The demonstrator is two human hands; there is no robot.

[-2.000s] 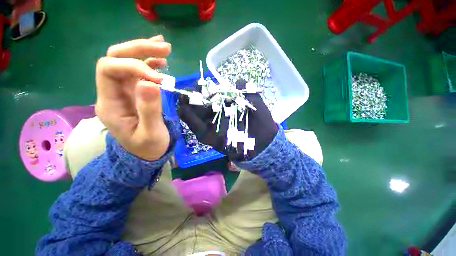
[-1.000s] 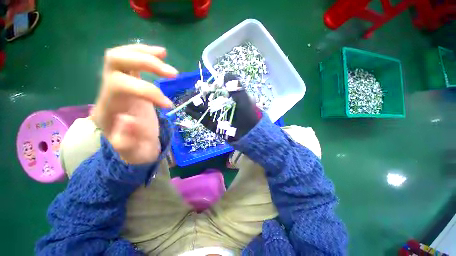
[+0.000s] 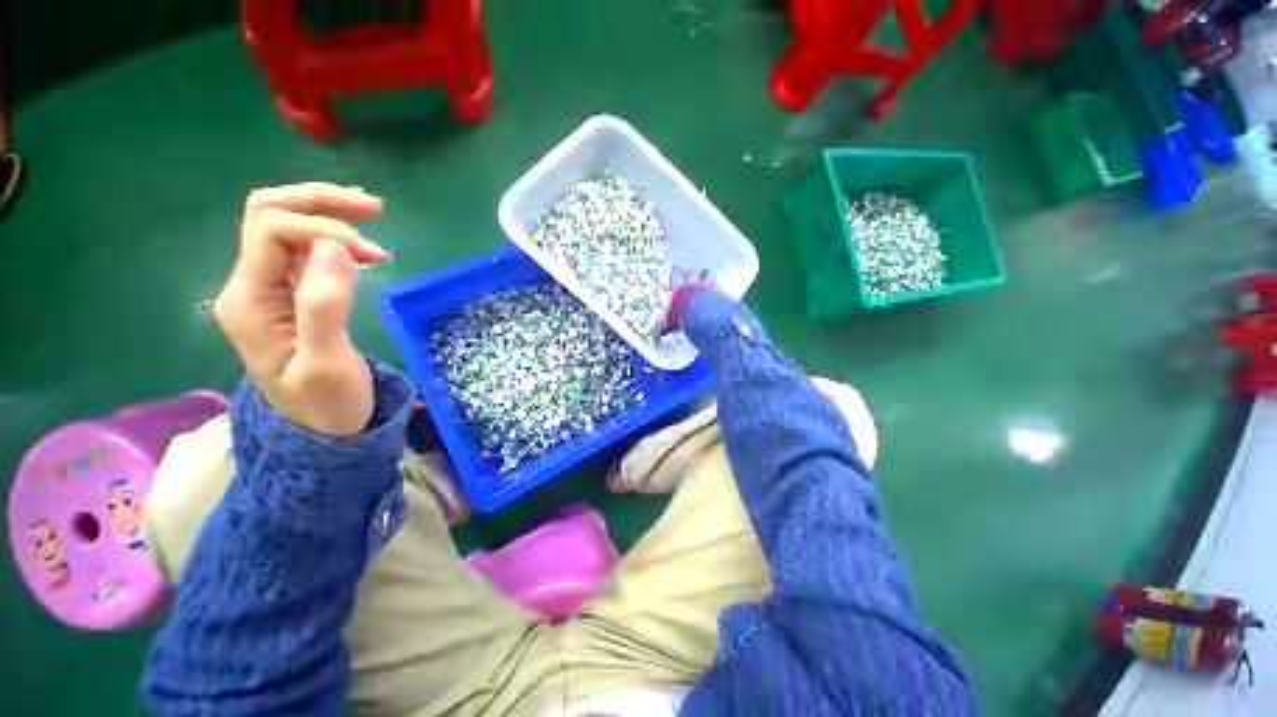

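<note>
My left hand [image 3: 301, 301] is bare and raised left of the bins, fingers loosely curled, with no piece visible in it. My right hand [image 3: 686, 300] is at the right side of the white tub [image 3: 719, 249]. Only its red cuff and a little dark glove show; the fingers and anything in them are hidden. Small white and greenish plastic pieces [image 3: 605, 245] lie in the tub. The tub overlaps the back right of the blue crate [image 3: 543, 460], which holds a broad heap of similar pieces [image 3: 525, 371].
A green crate [image 3: 910, 297] with similar pieces stands on the floor to the right. A pink stool [image 3: 84, 525] is beside my left leg, and a pink seat [image 3: 557, 563] between my thighs. Red stools [image 3: 371, 63] stand ahead. Red cylinders [image 3: 1176, 637] lie at lower right.
My right hand has moved from above the blue crate to the white tub; its handful is out of sight. My left hand is apart from it. The view has shifted, showing more of the blue crate.
</note>
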